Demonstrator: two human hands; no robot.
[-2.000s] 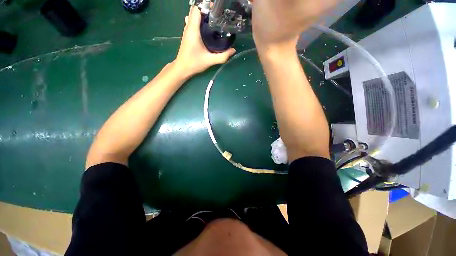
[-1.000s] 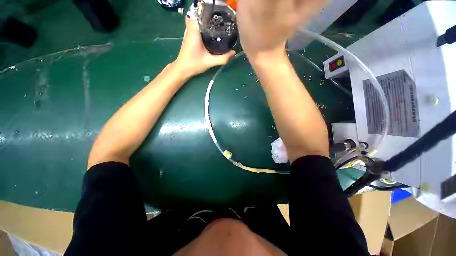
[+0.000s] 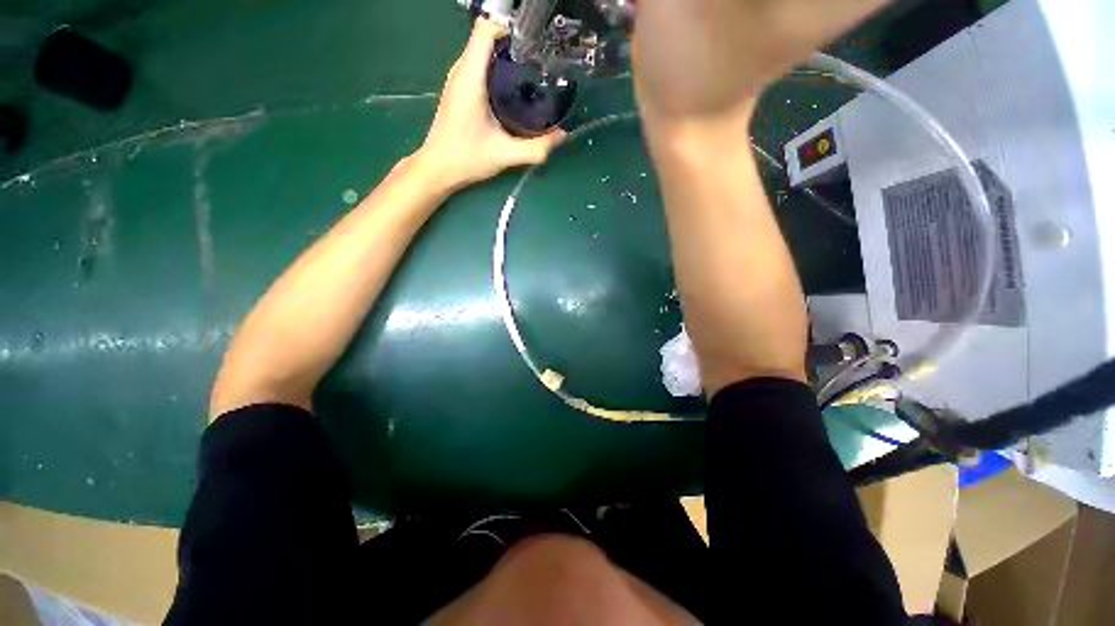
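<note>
A round black housing (image 3: pixel 531 95) stands at the top centre, its round face towards me. My left hand (image 3: pixel 471 122) is curled around its left and lower side and holds it. The silver nose of the screwdriver (image 3: pixel 565 44) is over the upper right part of the housing's face. Whether its tip touches the housing cannot be told. My right hand (image 3: pixel 721 55) is at the top edge beside the tool, its back towards the camera. The hand covers the tool's upper part, and its fingers are hidden or cut off.
A clear and whitish feed tube (image 3: pixel 501 263) loops over the green bench (image 3: pixel 147 404). A white feeder box (image 3: pixel 1052 159) stands right, with a thick black cable (image 3: pixel 1039 416). A white crumpled lump (image 3: pixel 679 364) lies by my right forearm. A black housing (image 3: pixel 83 69) lies upper left. Cardboard boxes (image 3: pixel 1003 526) are below.
Against one second ago, my right hand and the tool nose have moved right, and the nose's angle over the housing differs. The left hand still holds the housing. The tube's right side has shifted right.
</note>
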